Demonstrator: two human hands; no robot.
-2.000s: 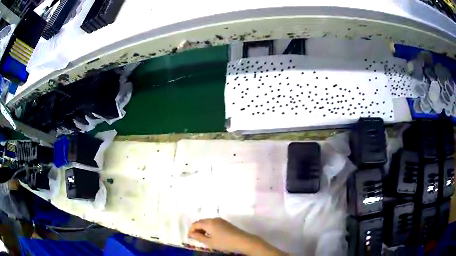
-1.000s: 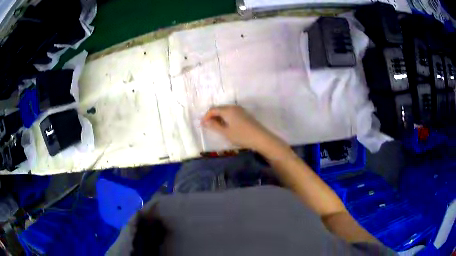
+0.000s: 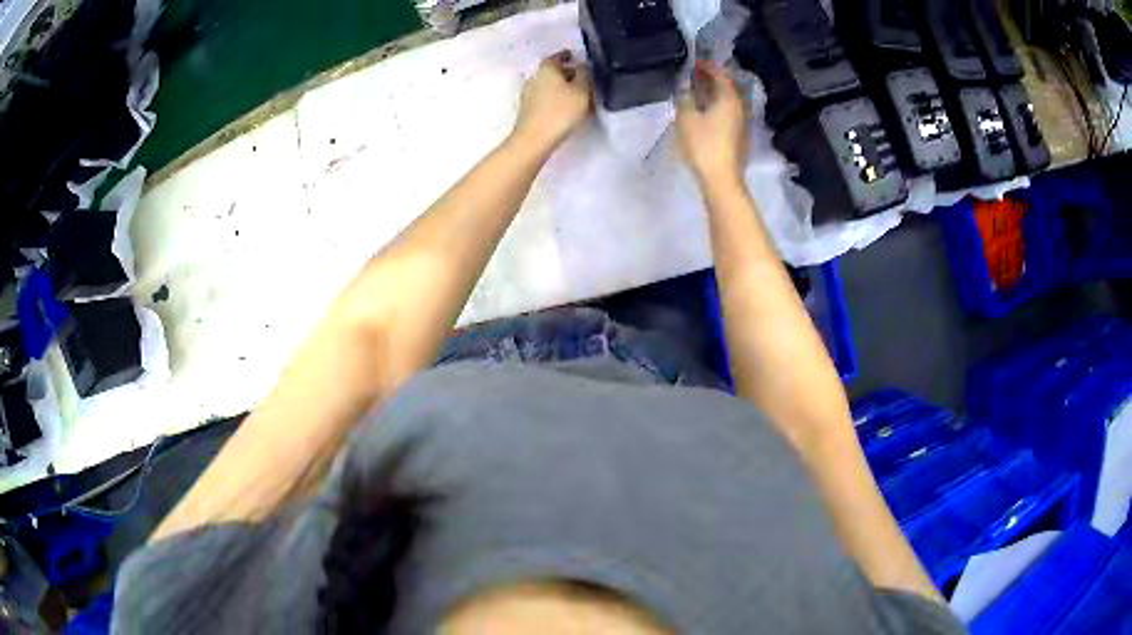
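Note:
A black housing (image 3: 633, 56) stands on the white bench cover at the top centre, with its upper end cut off by the picture's edge. My left hand (image 3: 555, 102) is just left of it, fingers curled. My right hand (image 3: 716, 114) is just right of it, fingers bent together beside the white wrap (image 3: 776, 186). Neither hand clearly touches the housing. Both hands are small and blurred, and whether they hold small parts or wrap cannot be told.
Rows of black slotted housings (image 3: 859, 155) lie on wrap at the right. More dark housings (image 3: 102, 341) are at the left end. The green belt (image 3: 273, 62) runs behind the bench (image 3: 298, 211). Below are blue crates (image 3: 981, 484), one holding orange-red parts (image 3: 1001, 242).
The view has tilted down and shifted right. My right hand has moved from the middle of the bench to the housing's right side. My left hand, out of view before, has come in at its left.

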